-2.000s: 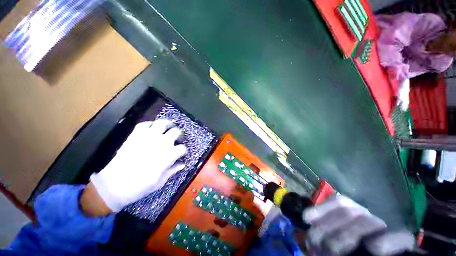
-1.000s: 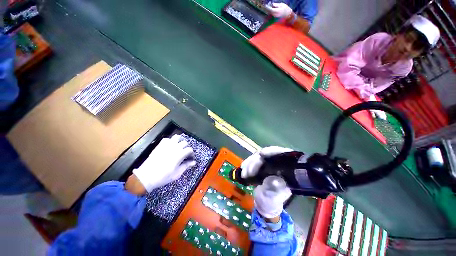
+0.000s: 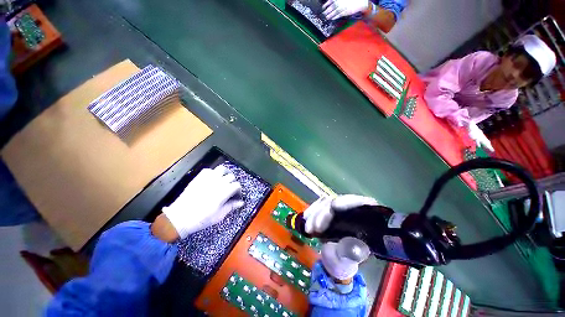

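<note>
My left hand (image 3: pixel 206 199), in a white glove, rests palm down in the black screw tray (image 3: pixel 217 162) on the heap of silvery screws (image 3: pixel 214 251); its fingertips are at the screws, and whether they pinch any cannot be told. My right hand (image 3: pixel 339 244), also gloved, grips the black electric screwdriver (image 3: pixel 396 234). The tool lies nearly level, its yellow-ringed tip (image 3: pixel 291 220) over the upper green board (image 3: pixel 282 212) in the orange fixture (image 3: pixel 243 249). The tip's contact is not clear. Two more boards, the middle (image 3: pixel 279 260) and the lower (image 3: pixel 255 298), lie in the fixture.
A bundle of ridged silvery strips (image 3: pixel 136 102) lies on cardboard (image 3: pixel 80 161) at left. White-topped strips (image 3: pixel 433 294) lie on a red mat (image 3: pixel 385 291) at lower right. Yellow strips (image 3: pixel 291 164) lie beyond the fixture. A black cable (image 3: pixel 483 162) loops at right. A person in pink (image 3: pixel 461 83) sits across.
The view has shifted and widened since the oldest frame. Lately the screwdriver's body and cable have moved slightly right and down in view. My left hand stays at the screws.
</note>
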